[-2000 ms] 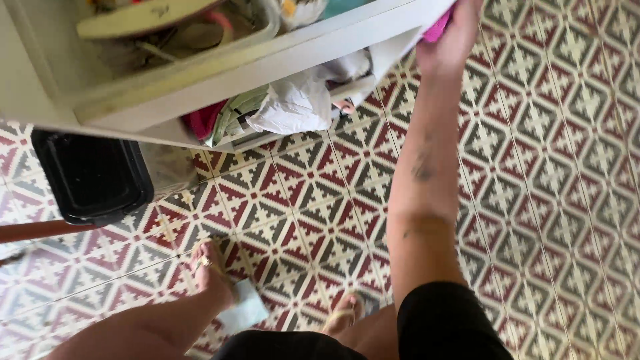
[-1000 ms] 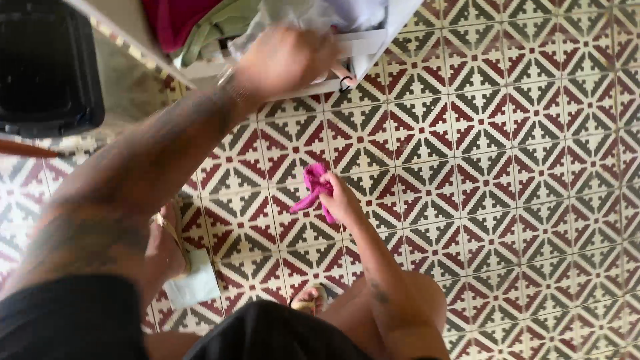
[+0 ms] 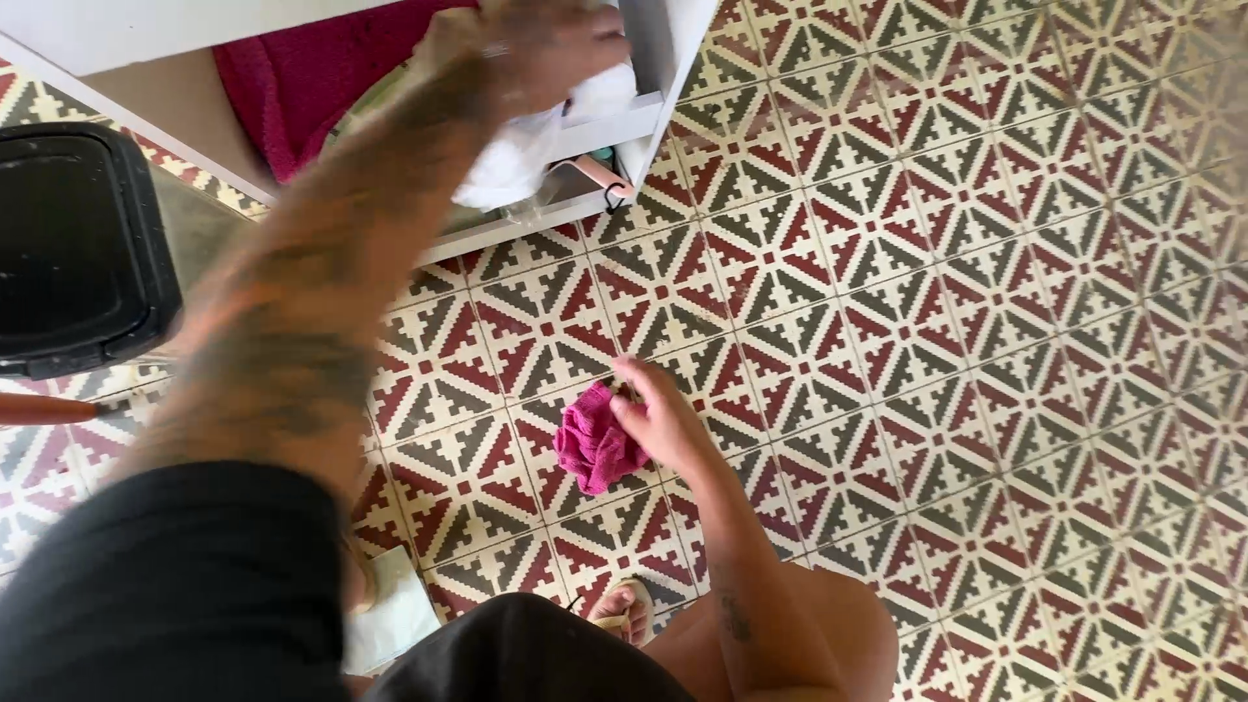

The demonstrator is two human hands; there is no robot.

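Observation:
My left hand (image 3: 561, 54), blurred, reaches into the open white cabinet at the top, over a white plastic bag (image 3: 512, 161). Whether its fingers grip anything is unclear. Beside the forearm lie a dark magenta cloth (image 3: 302, 83) and part of a pale green cloth (image 3: 375, 102). Low over the tiled floor, my right hand (image 3: 663, 414) holds a crumpled bright pink cloth (image 3: 597, 441) against its fingers, with the index finger extended. A pink-handled item (image 3: 597, 174) with a black loop sits at the cabinet's lower right corner.
A bin or box with a black lid (image 3: 73, 244) stands at the left, beside the cabinet. Below it is an orange-brown rod (image 3: 44, 409). A pale flat sheet (image 3: 395, 609) lies by my foot in a sandal (image 3: 624, 609). Patterned tiles (image 3: 926, 341) cover the floor.
My right hand has come down from the upper right with the pink cloth, which is now more bunched. My left arm has come into view and reached into the cabinet. The view has shifted.

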